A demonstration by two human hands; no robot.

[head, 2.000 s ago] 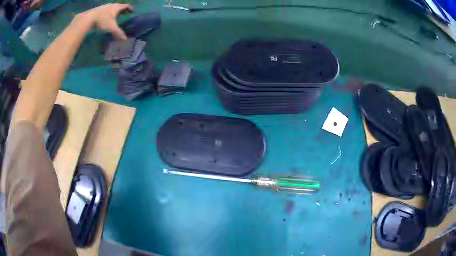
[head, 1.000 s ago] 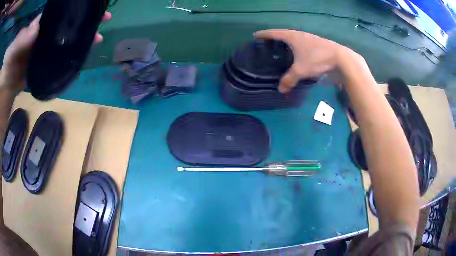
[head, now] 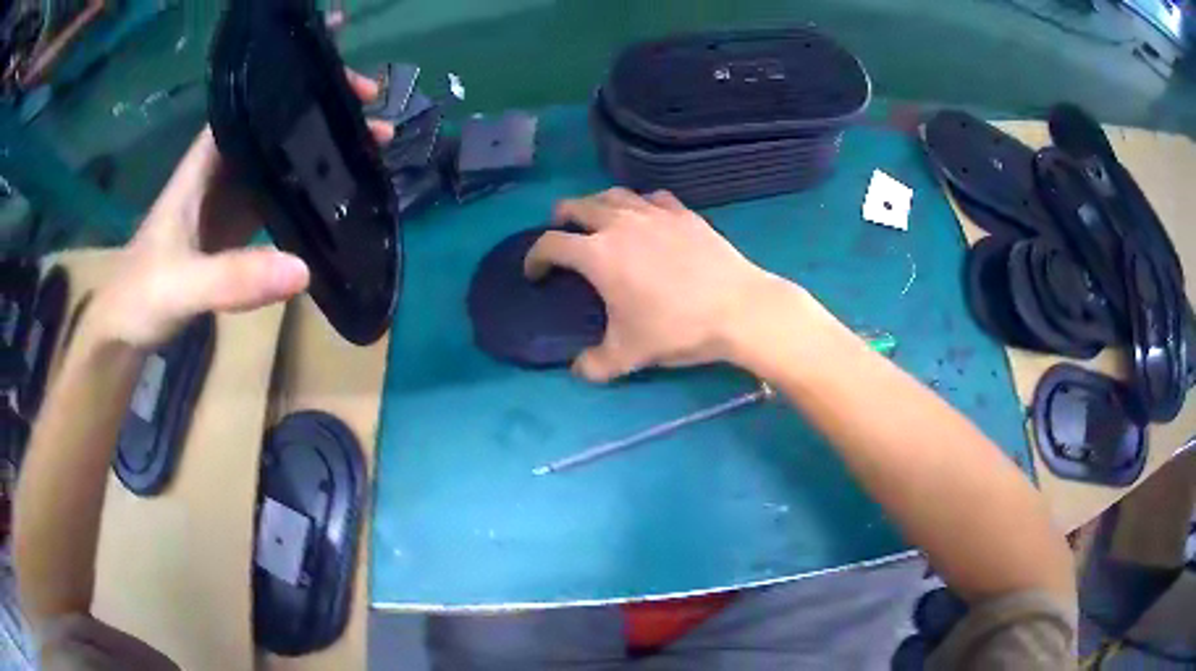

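My left hand (head: 197,282) holds a black oval base housing (head: 365,256) up at the upper left, tilted. Its recessed side shows, with a grey square metal plate (head: 312,155) inside. My right hand (head: 669,282) is on a flat black oval cover (head: 518,308) at the middle of the green mat, fingers spread over it and gripping its edges. The hand hides the cover's right part. A screwdriver (head: 656,435) with a clear green handle lies slanted on the mat; my right forearm crosses over its handle.
Black covers are stacked (head: 735,85) at the back. Metal plates (head: 496,147) lie in piles behind the cover. A white square (head: 888,201) lies right of the stack. Ovals with plates (head: 308,531) lie on cardboard (head: 223,524) at left. Black ovals (head: 1115,262) are heaped on cardboard at right.
My right hand has moved from the stack to the cover on the mat. My left hand has moved right, and the housing's recessed side now shows. The screwdriver lies more slanted.
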